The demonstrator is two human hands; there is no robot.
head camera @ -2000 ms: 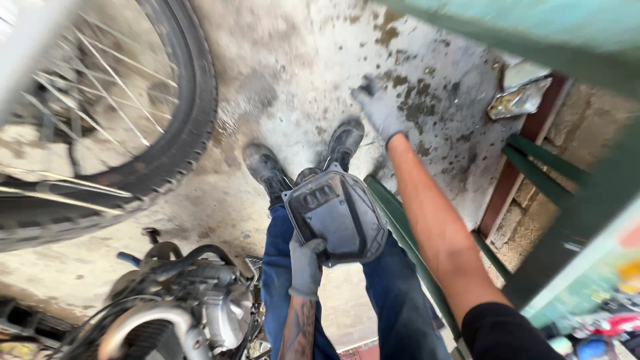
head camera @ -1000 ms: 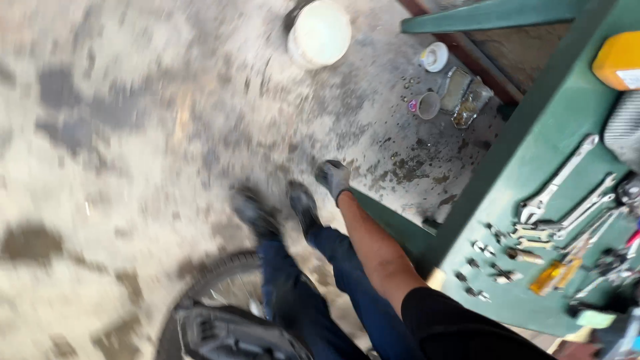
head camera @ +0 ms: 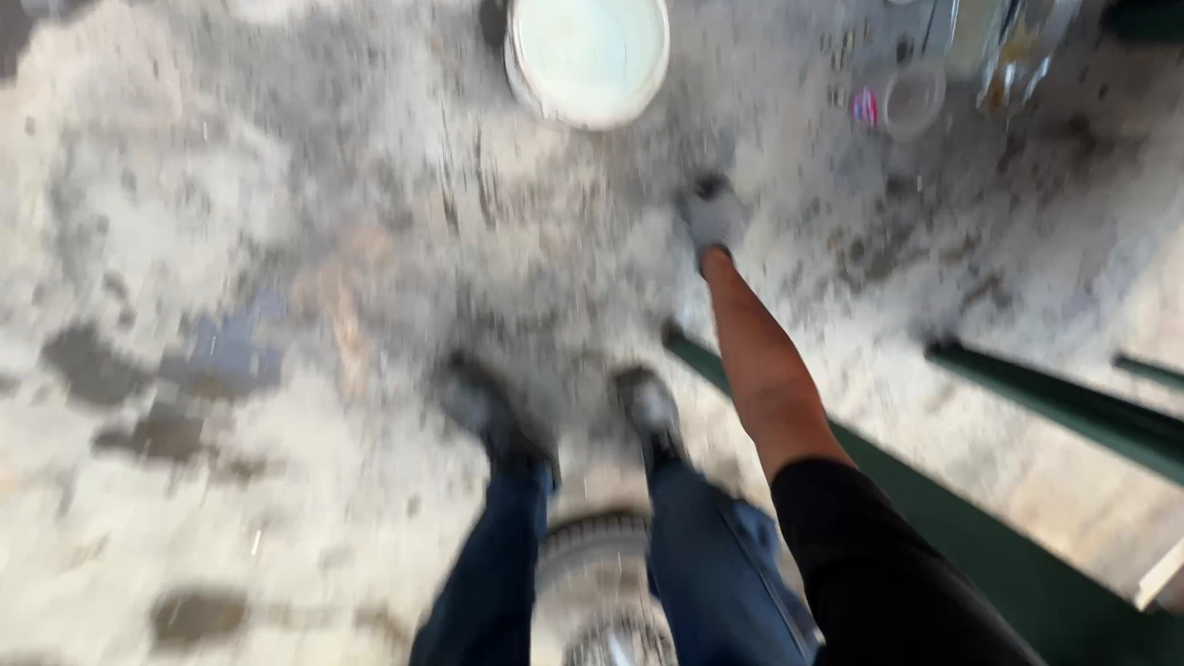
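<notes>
My right hand [head camera: 713, 213], in a grey glove with a dark patch near the fingers, reaches out over the stained concrete floor; blur hides its fingers, so I cannot tell whether it holds anything. Beyond it, up and to the left, stands a round bucket with a whitish top [head camera: 592, 57]. Farther to the upper right lies a small translucent cup [head camera: 914, 97] beside a pink object [head camera: 865, 108]. My left hand is out of view.
Green metal legs [head camera: 1045, 393] slant across the right side. Between my legs, at the bottom, shows a wheel with a black tire [head camera: 597, 532]. Dark wet stains [head camera: 199, 615] mark the floor at left. A clear container with brownish contents [head camera: 1017, 55] sits at the upper right.
Two seconds ago my left hand held a black plastic cover; that hand is now out of view. The view has swung widely, and the tools on the green table have left it.
</notes>
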